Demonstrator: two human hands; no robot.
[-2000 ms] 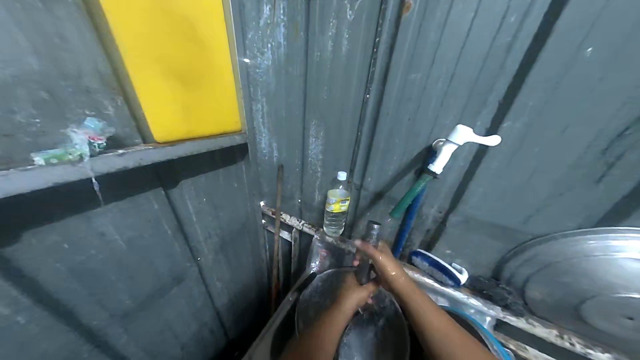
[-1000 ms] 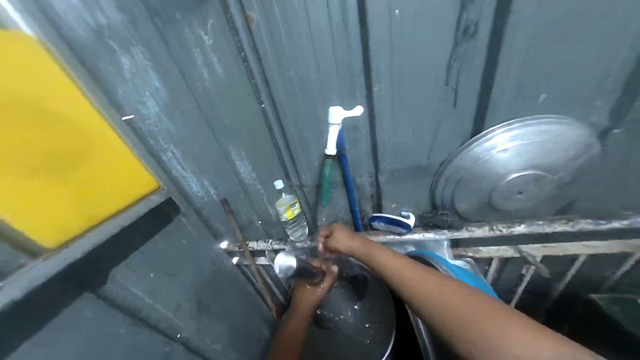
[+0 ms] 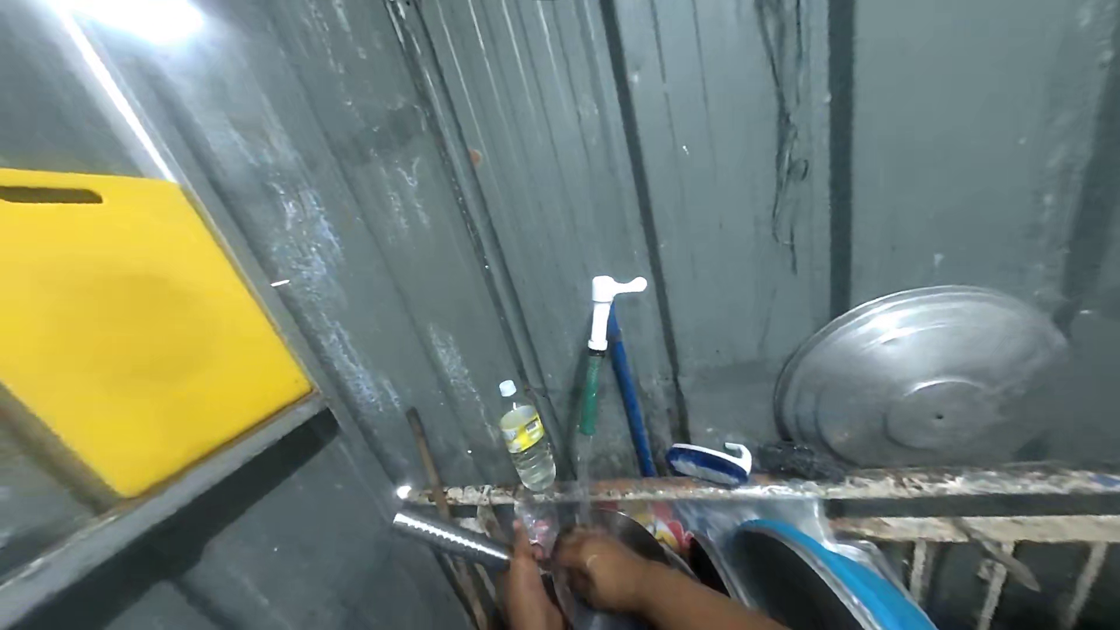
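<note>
Low in the view, my left hand (image 3: 527, 569) is beside a shiny metal utensil (image 3: 451, 535) that sticks out to the left; its far end is hidden by the hands. My right hand (image 3: 599, 564), fingers curled, is close against the left one, over a metal pot (image 3: 626, 529). Whether it holds anything is hidden. Water runs down from a green hose piece (image 3: 591, 394) on a white plastic tap (image 3: 602, 306), just above my right hand. A clear bottle with yellow label (image 3: 528, 437) stands on the ledge behind.
A blue-and-white scrub brush (image 3: 709, 464) and a large round metal lid (image 3: 927, 376) rest on the rusty ledge (image 3: 919, 486). A blue-rimmed basin (image 3: 840, 569) is at lower right. A yellow board (image 3: 140, 324) stands on a shelf at left. A blue pipe (image 3: 632, 394) runs beside the tap.
The metal utensil, upright between my hands two seconds ago, now points left. My hands have come close together under the hose. The view has shifted.
</note>
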